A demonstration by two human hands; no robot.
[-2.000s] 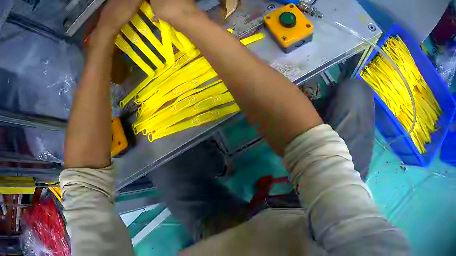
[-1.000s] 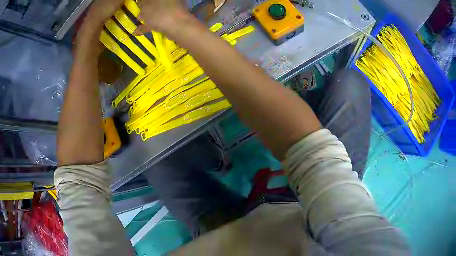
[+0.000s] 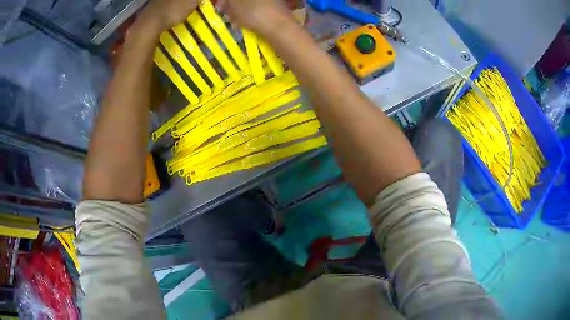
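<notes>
Several yellow strips [image 3: 201, 56] stand side by side in a spaced row at the upper left, their upper ends near my hands. A loose pile of yellow strips [image 3: 244, 134] lies on the grey metal table below the row. My left hand [image 3: 169, 11] is at the top edge, partly cut off, at the left end of the row. My right hand [image 3: 253, 12] is at the top edge over the right end of the row, also cut off. The fingers of both hands are largely hidden, so their grip cannot be made out.
A button box [image 3: 365, 51] with a green button sits at the right of the table [image 3: 431, 69]; another [image 3: 150, 176] is partly behind my left forearm. A blue tool [image 3: 344, 9] lies at the back right. A blue bin [image 3: 545, 140] of yellow strips stands at the right, with a clear hose across it.
The row shows more strips towards the right. My right hand has moved right along it. The view has shifted, and the blue tool shows more.
</notes>
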